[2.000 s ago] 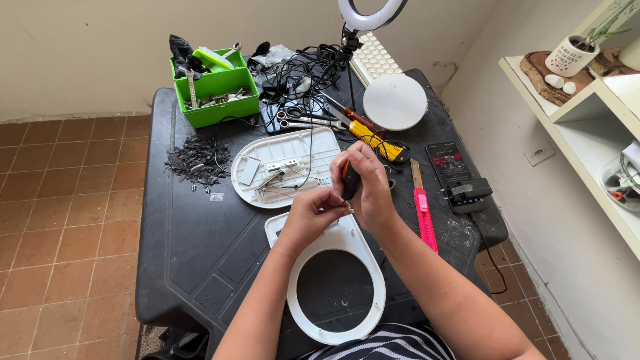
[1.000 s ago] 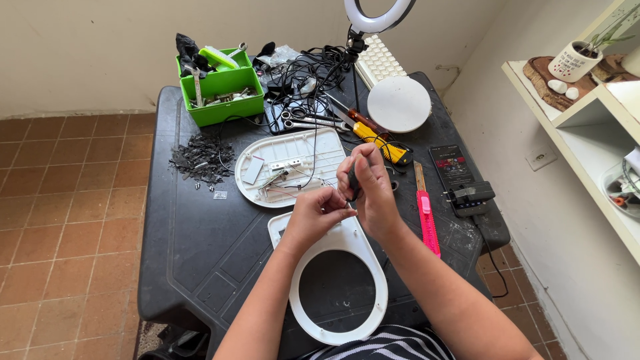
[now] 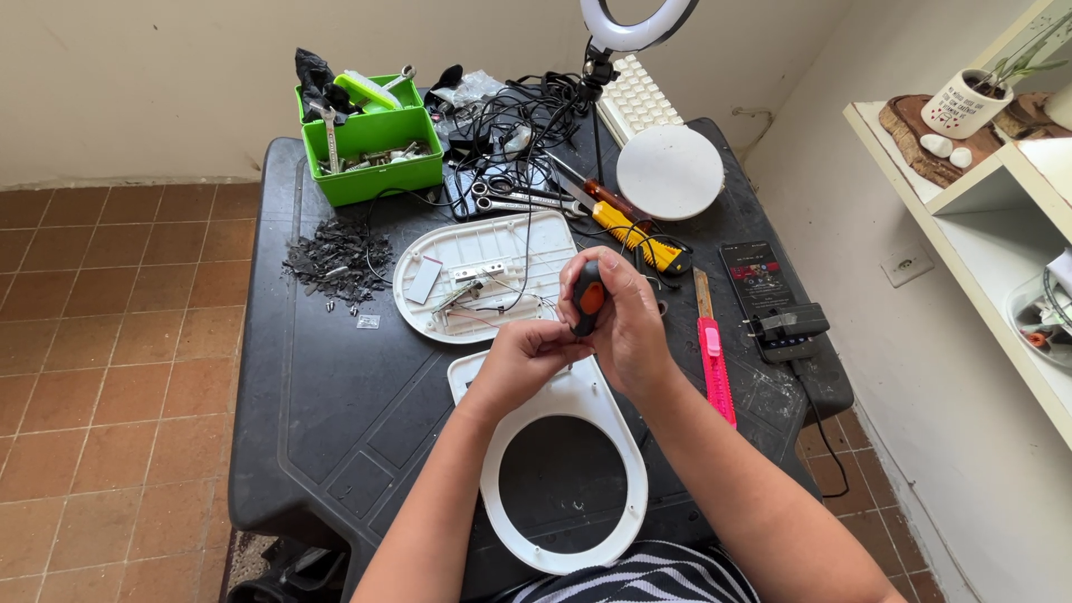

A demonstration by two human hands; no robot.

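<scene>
My right hand (image 3: 624, 322) is closed around the black and orange handle of a screwdriver (image 3: 590, 300), held over the top of a white plastic housing frame (image 3: 636, 469) with a large round opening. My left hand (image 3: 526, 364) is beside the screwdriver's lower end, its thumb and fingertips pinched together; what lies between them is hidden. Just beyond the hands lies a white plastic housing shell (image 3: 419, 251), open side up, with a circuit board (image 3: 461, 295) and thin wires in it.
Around the work are a green toolbox (image 3: 377, 177), black plastic fragments (image 3: 339, 255), a tangle of cables (image 3: 536, 113), a round white disc (image 3: 670, 172), a yellow utility knife (image 3: 638, 239), a pink utility knife (image 3: 714, 368), a phone (image 3: 758, 272) and a ring light (image 3: 641, 33).
My right hand has turned, so more of the screwdriver's handle shows. My left hand stays close beside it, and the white housing parts lie as before.
</scene>
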